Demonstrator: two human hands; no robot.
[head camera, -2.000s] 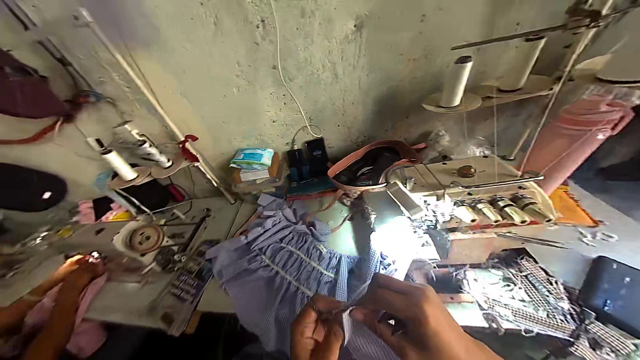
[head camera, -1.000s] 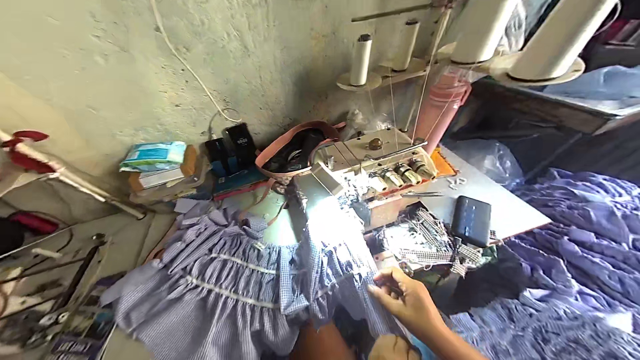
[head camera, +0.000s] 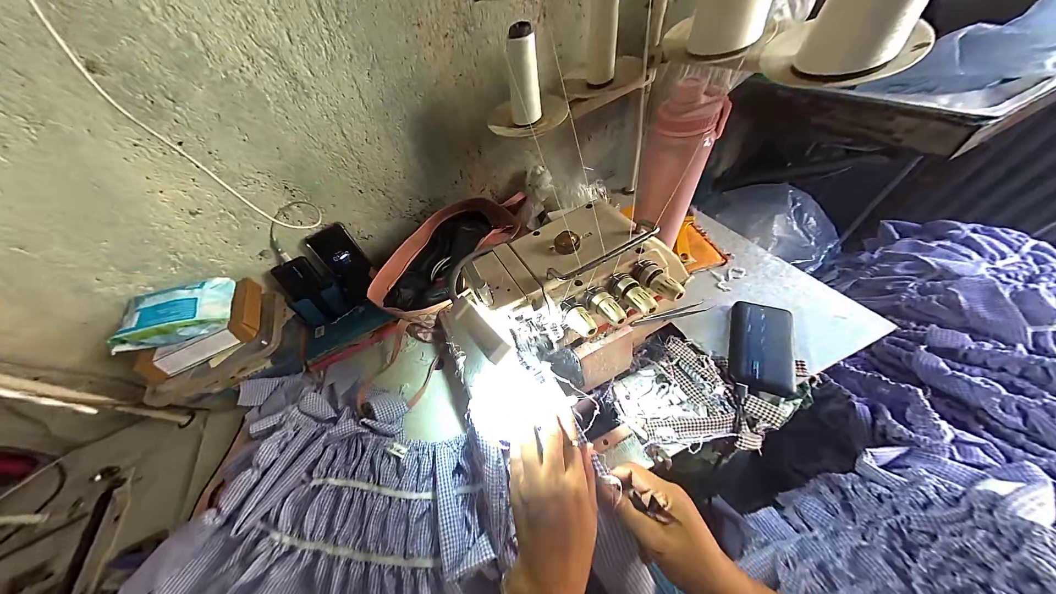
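A blue-and-white gingham garment, gathered and with pale bands, lies across the overlock sewing machine's work area. My left hand rests on its cloth with fingers stretched towards the brightly lit sewing area; glare hides what lies at the fingertips. Just to the right, my right hand has thumb and forefinger at the cloth's edge and its fingers curled around a small dark tool, possibly thread snips. Thread runs down to the machine from white thread cones.
Fabric scraps, a black power bank and tweezers lie right of the machine. More gingham cloth is heaped at far right. Phones, a wipes pack and a pink bag are behind, near the wall.
The view has swung right. My hands were together on the cloth in front; now the left one lies at the lit sewing area, with the right one beside it at the cloth's edge.
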